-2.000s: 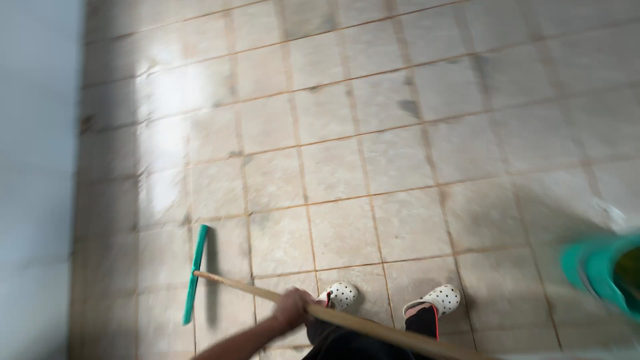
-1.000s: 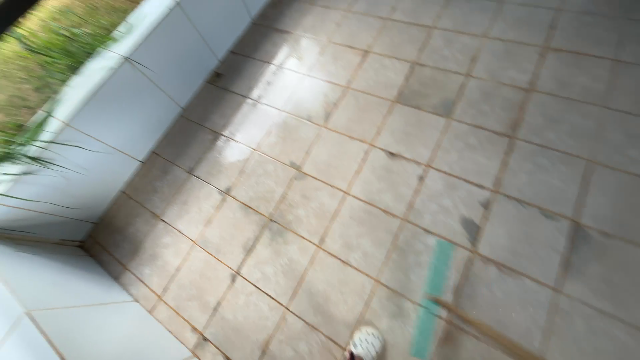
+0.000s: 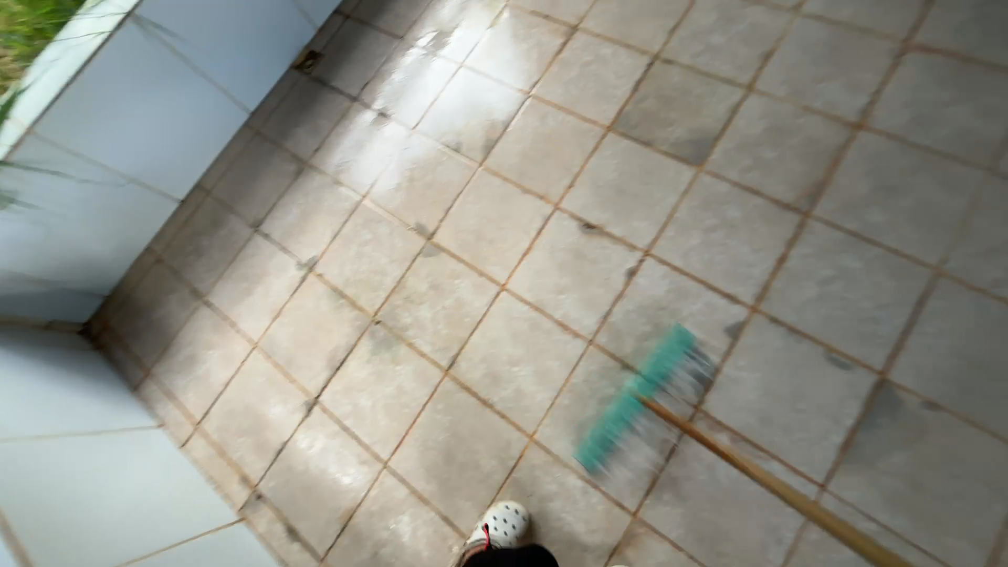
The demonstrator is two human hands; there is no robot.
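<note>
A green floor squeegee or broom head (image 3: 638,398) lies against the wet tiled floor (image 3: 472,331) right of centre, with pale bristles or splashing water blurred along its right side. Its wooden handle (image 3: 772,476) runs down to the lower right and leaves the picture there. Neither of my hands shows in this view; whatever grips the handle is outside the frame. A white perforated clog (image 3: 506,521) on my foot and a dark trouser leg appear at the bottom edge.
A low white tiled wall (image 3: 157,87) borders the floor at upper left, with grass (image 3: 27,35) beyond it. Another white tiled wall (image 3: 87,449) meets it in a corner at lower left. A small drain opening (image 3: 308,60) is at the wall's foot.
The view has swung toward the walled corner. Two seconds ago one hand was visible on the wooden handle; it is out of view now. The green bucket seen at the right then is also out of view.
</note>
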